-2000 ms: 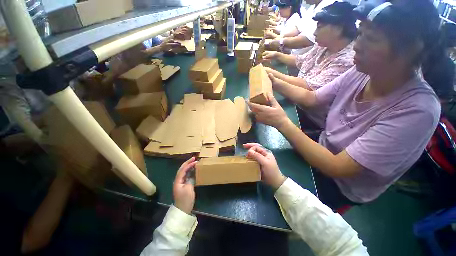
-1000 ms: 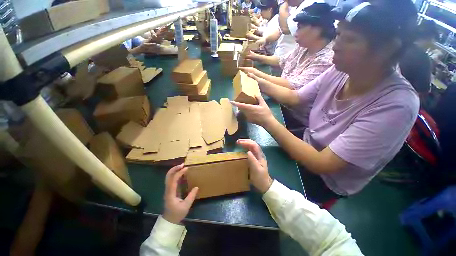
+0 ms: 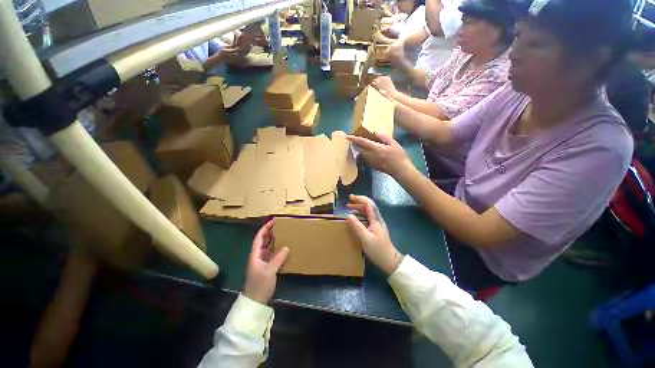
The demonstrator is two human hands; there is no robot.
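A plain brown closed carton (image 3: 319, 246) is held above the near edge of the green table, one broad face tilted up towards me. My left hand (image 3: 266, 262) grips its left end, with the thumb on the broad face and the fingers behind. My right hand (image 3: 375, 233) is at its upper right corner, thumb on the face, some fingers raised off the box. Flat box blanks (image 3: 269, 172) lie in a loose pile just beyond the carton. The carton's underside is hidden.
Stacked small boxes (image 3: 291, 100) stand beyond the blanks. Loose boxes (image 3: 192, 147) lie at left behind a slanting cream pipe (image 3: 133, 205) with a black joint (image 3: 64, 97). A person in a lilac shirt at right holds another box (image 3: 373, 113). A shelf (image 3: 158, 32) hangs upper left.
The carton has been turned so its broad face shows instead of the narrow side seen earliest. My left thumb has come onto that face. The neighbour's box has tilted.
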